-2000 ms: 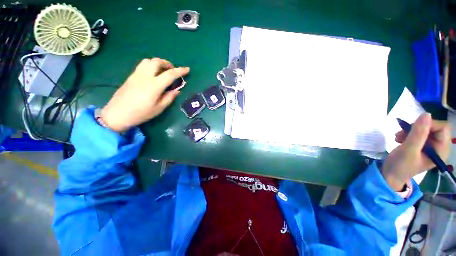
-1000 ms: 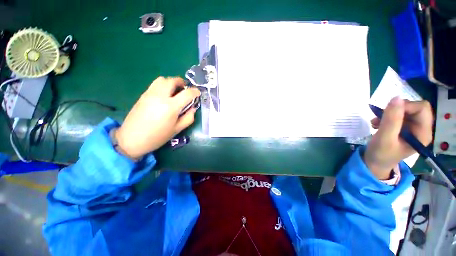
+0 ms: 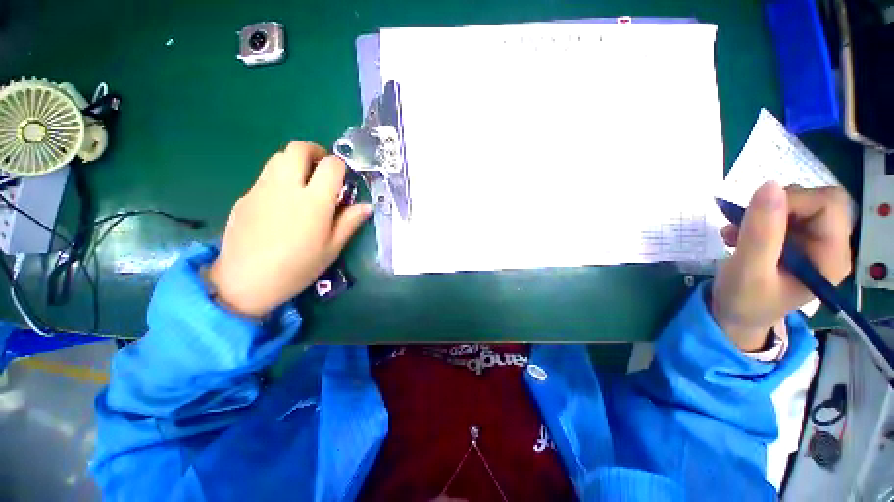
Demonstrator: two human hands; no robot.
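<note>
My left hand point(image 3: 286, 224) lies palm down beside the clipboard's silver clip point(image 3: 375, 147). Its fingers cover one or more dark watch heads point(image 3: 348, 193), of which only an edge shows, so the hold is unclear. Another watch head point(image 3: 330, 284) with a white label lies below the hand, partly hidden by it. The record sheet point(image 3: 549, 147) lies on the grey-blue clipboard point(image 3: 385, 240). My right hand point(image 3: 789, 260) holds a dark blue marker point(image 3: 821, 287) above the loose paper point(image 3: 774, 160), at the sheet's right edge.
A watch showing its back point(image 3: 261, 43) lies at the upper left. A cream fan point(image 3: 37, 127) and black cables point(image 3: 83, 230) are at the far left. A blue bin point(image 3: 802, 64) stands at the upper right. A control box point(image 3: 875, 221) with red buttons is at the right edge.
The view has shifted, so bench items sit further left. My left hand has moved over the watch heads that lay uncovered beside the clip. My right hand keeps holding the marker.
</note>
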